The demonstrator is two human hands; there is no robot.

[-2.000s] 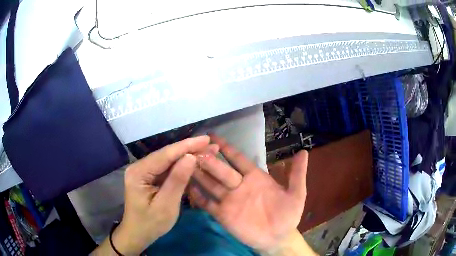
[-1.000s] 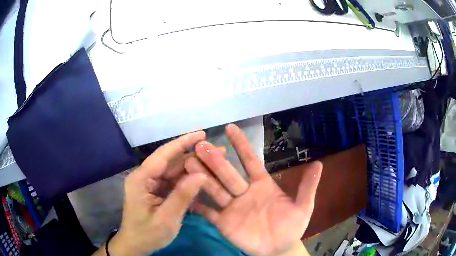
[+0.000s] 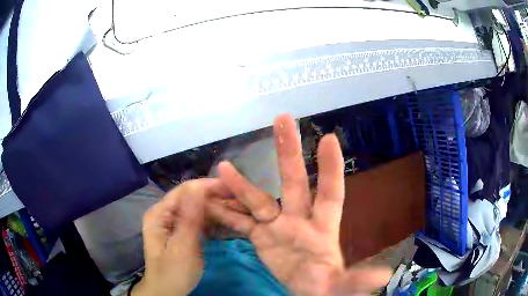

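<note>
My right hand [image 3: 301, 225] is palm up with its fingers spread and nothing visible in it. A thin dark line crosses the base of one finger; I cannot tell if it is thread or a crease. My left hand [image 3: 176, 234], blurred, has its fingers drawn together at the right hand's lower fingers; its fingertips are partly hidden, so any small thing there cannot be made out. A folded navy fabric panel [image 3: 72, 147] hangs over the table's front edge at the left.
The white table [image 3: 191, 63] has a printed ruler [image 3: 324, 68] along its front. A blue plastic basket [image 3: 446, 173] stands below at right, beside a brown board [image 3: 382, 211]. White and navy fabric [image 3: 469, 243] lies by it. Teal clothing [image 3: 237, 269] covers my lap.
My right hand's fingers have spread apart and two now reach higher, toward the table edge. My left fingers have moved from its middle fingertips to its lower fingers and drawn closer together.
</note>
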